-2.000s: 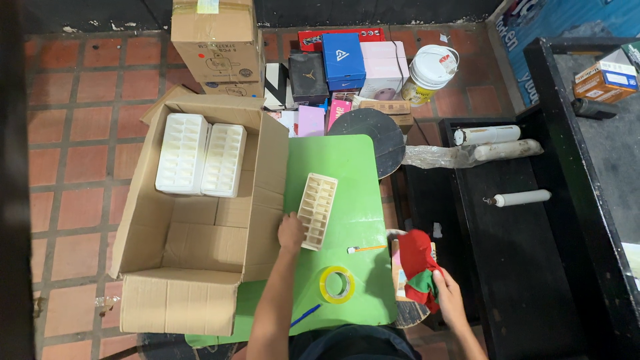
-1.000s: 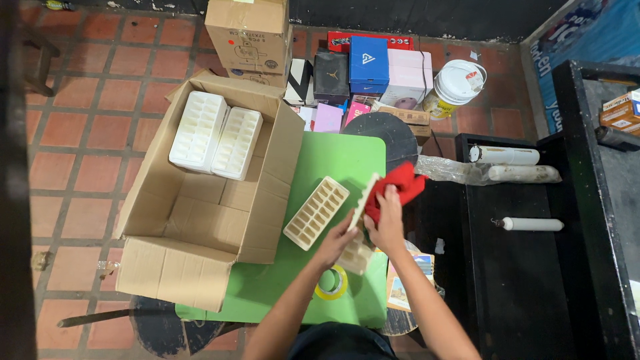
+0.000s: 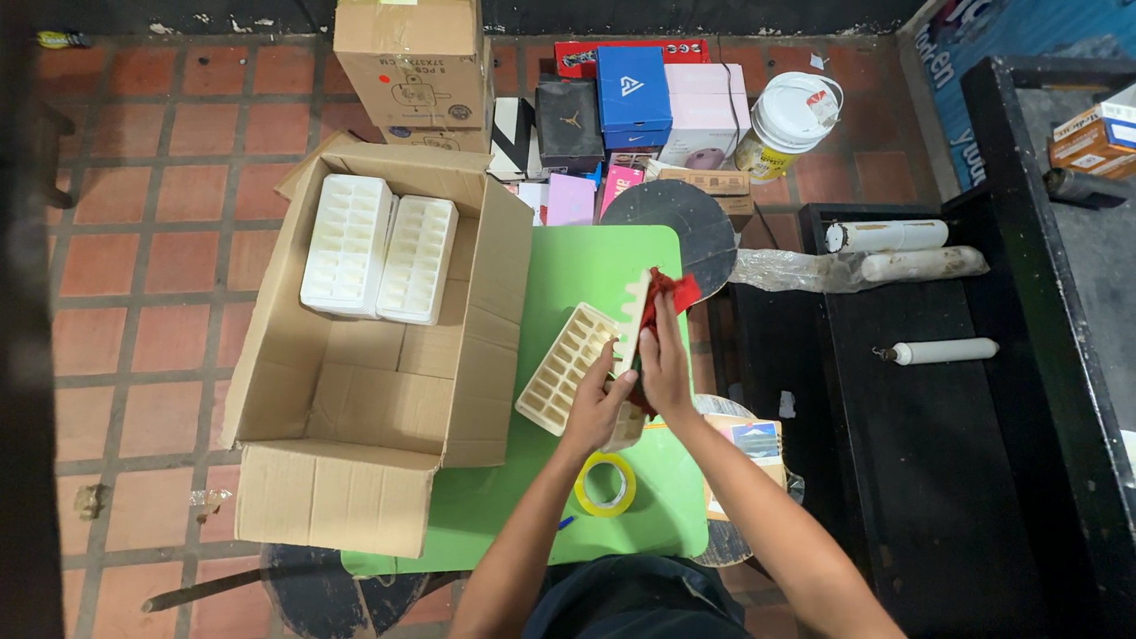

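Note:
My left hand (image 3: 601, 401) holds a cream plastic ice cube tray (image 3: 632, 321) tilted up on its edge above the green tabletop. Against the tray's other side my right hand (image 3: 666, 364) presses a red cloth (image 3: 677, 291). Another ice cube tray (image 3: 561, 368) lies on the green table (image 3: 612, 253), just left of my hands, and part of a further tray (image 3: 628, 428) shows beneath them. Nearer to me is a roll of yellow tape (image 3: 605, 485) with a blue pen (image 3: 566, 523) beside it. Stacked white trays (image 3: 346, 244) sit inside the open cardboard box (image 3: 373, 413) at left.
Closed cardboard boxes (image 3: 408, 67), a blue shoebox (image 3: 632, 89) and a white bucket (image 3: 792, 115) stand beyond the table. Round black stools (image 3: 674, 226) adjoin it. A black shelf unit (image 3: 932, 426) with white cylinders (image 3: 945, 351) is at right.
Two seconds ago my left hand was at the tray on the table and my right held the red cloth off to the right. Both hands have since come together around a raised tray.

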